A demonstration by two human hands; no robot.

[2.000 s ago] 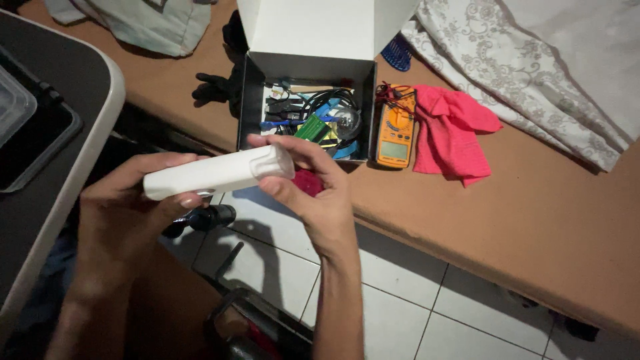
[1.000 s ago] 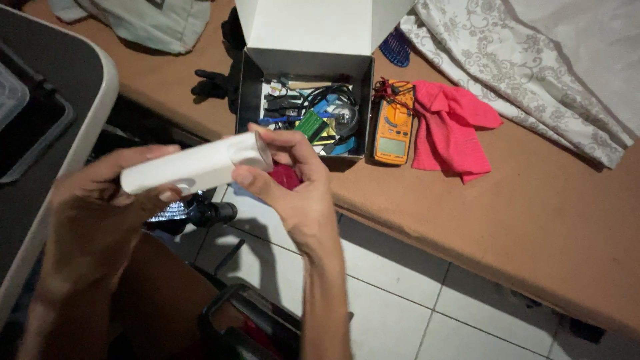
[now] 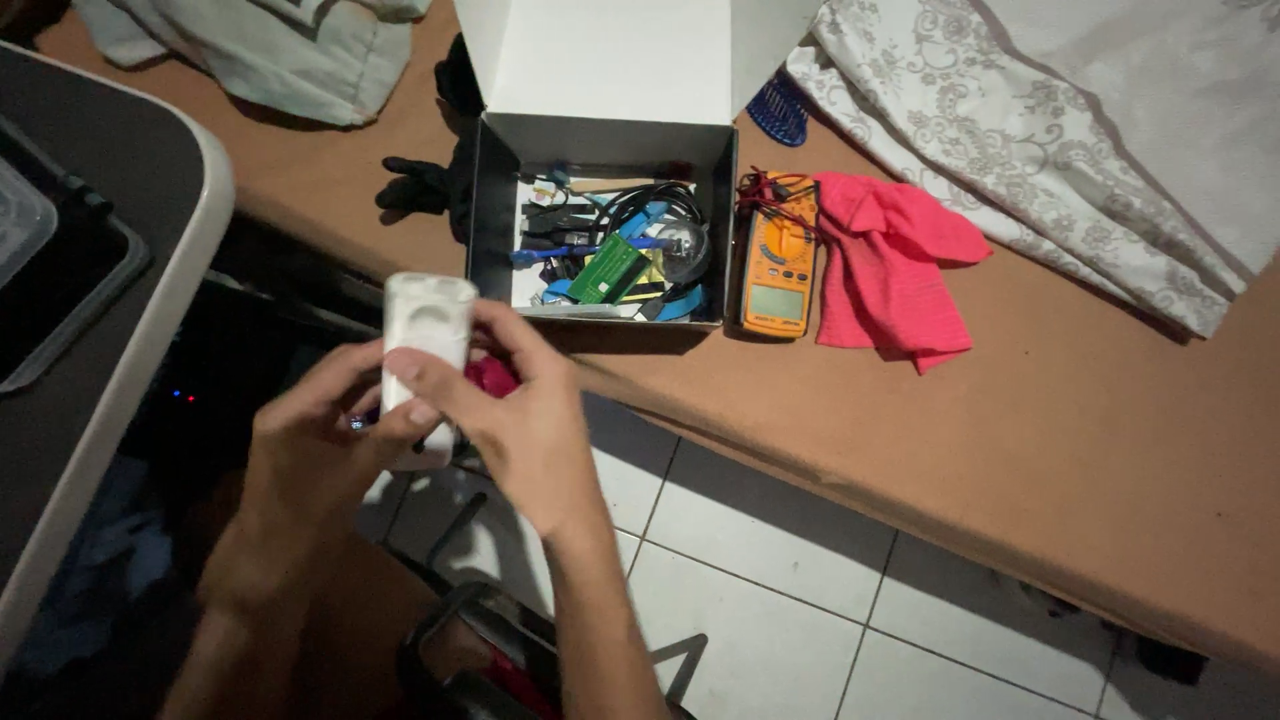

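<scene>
Both my hands hold a white plastic case-like device [image 3: 428, 318], upright in the view, in front of the open box's near left corner. My left hand [image 3: 315, 440] grips its lower left side, with the thumb across the front. My right hand [image 3: 525, 410] holds it from the right, its thumb pressed on the front face. A round recess shows near the device's top end. What the device is, I cannot tell. Something dark pink [image 3: 493, 375] shows behind the fingers of my right hand.
An open box [image 3: 600, 118] holds cables, a green circuit board [image 3: 608, 270] and small tools. Right of it lie an orange multimeter [image 3: 778, 265], a pink cloth [image 3: 885, 270] and a blue comb [image 3: 778, 112]. A black glove [image 3: 420, 188] lies left. A dark table's pale edge [image 3: 215, 180] borders the left.
The white device has turned from lying nearly level across the view to upright, with both hands still on it. My right thumb now lies over its front face.
</scene>
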